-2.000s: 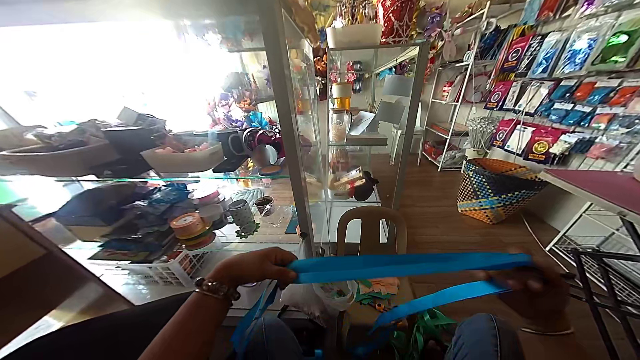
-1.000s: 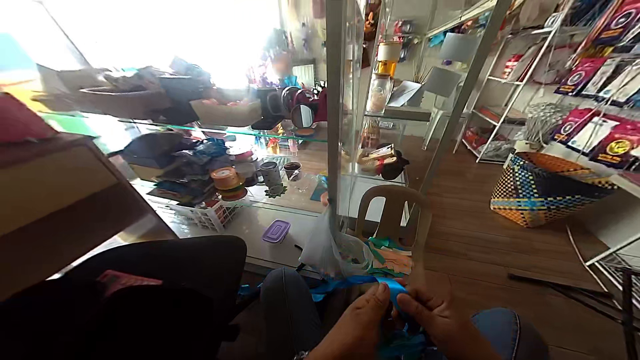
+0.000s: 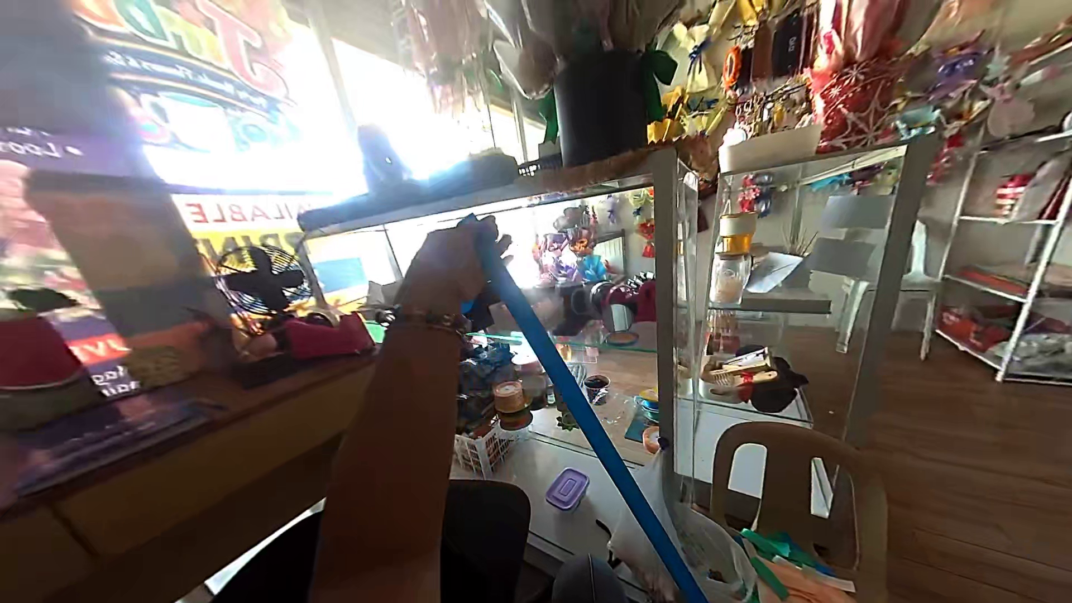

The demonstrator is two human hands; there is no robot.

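Note:
My left hand (image 3: 452,268) is raised in front of the glass display case, its fingers closed on one end of a blue ribbon (image 3: 569,389). From there the ribbon runs taut and slanting down to the right, past the bottom edge of the view. My right hand is out of view, so what it holds is hidden. Behind the ribbon's lower part stand a white plastic bag (image 3: 641,536) and a clear tub. Green and peach strips (image 3: 787,557) lie on the seat of a brown plastic chair (image 3: 867,477).
The glass case's upright (image 3: 667,318) stands just right of the ribbon. A purple-lidded box (image 3: 568,488) lies on the white ledge, below a white basket (image 3: 481,452) and ribbon spools (image 3: 509,398). At left, a black fan (image 3: 261,279) stands over a wooden counter (image 3: 193,469); a wire shelf (image 3: 997,285) is at right.
My left hand has risen from near my lap, where both hands held the blue ribbon together, to in front of the case. My right hand has left the view. The view has swung up and left.

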